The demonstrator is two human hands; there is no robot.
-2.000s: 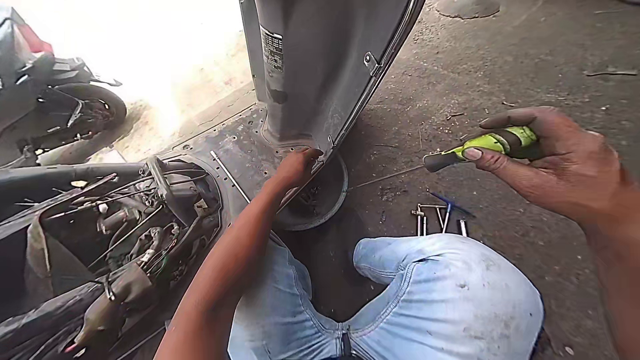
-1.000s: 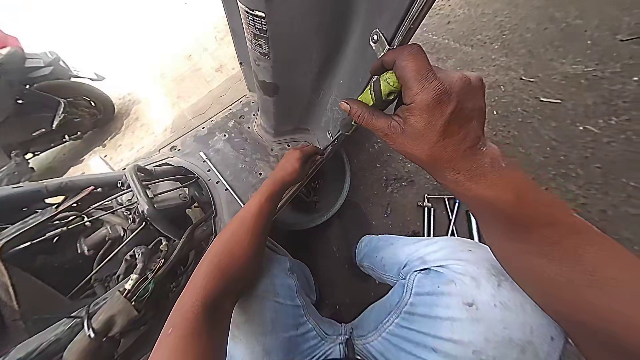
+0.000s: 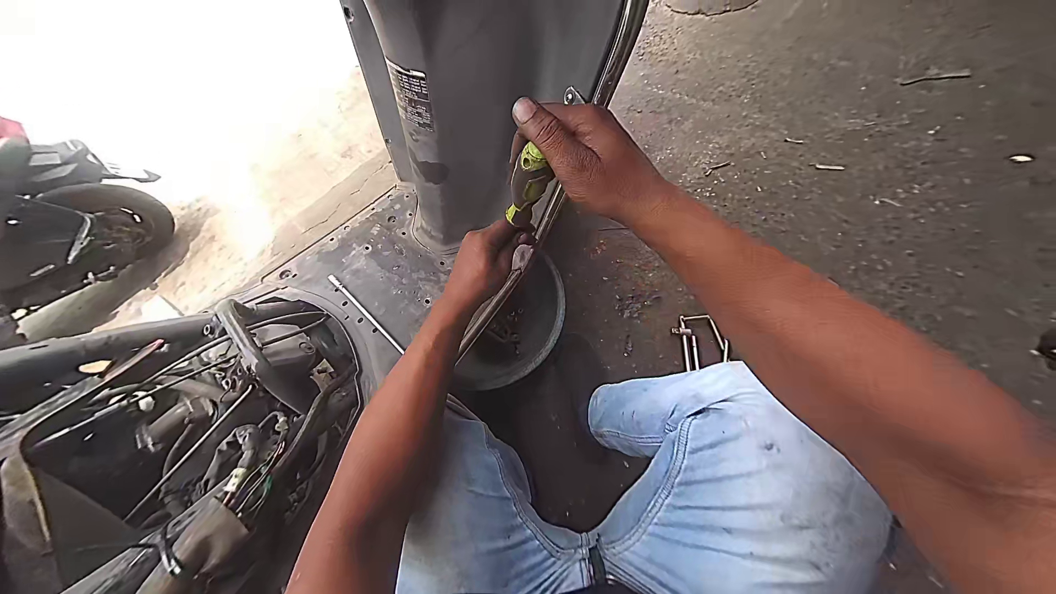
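Note:
My right hand [image 3: 586, 157] grips the green and black handle of a screwdriver [image 3: 530, 183], held nearly upright with its lower end at the scooter's edge trim [image 3: 502, 307]. Just below it, the fingers of my left hand [image 3: 483, 262] are bent at the trim, close to the screwdriver's lower end; whether they pinch the shaft or the trim cannot be told. The tip is hidden by my fingers. Above rises the grey leg shield [image 3: 487, 99], and the metal floorboard [image 3: 363, 268] lies to the left.
A round pan [image 3: 551, 330] with small parts stands under the trim. A thin metal rod [image 3: 363, 312] lies on the floorboard. Exposed cables and frame parts [image 3: 239, 445] are at lower left. Metal hand tools [image 3: 693, 342] lie by my knee. Another two-wheeler [image 3: 107, 231] stands at far left.
My right hand has brought the screwdriver from the right, where its shaft pointed left at the trim, to nearly upright above my left hand. The left hand has stayed at the trim.

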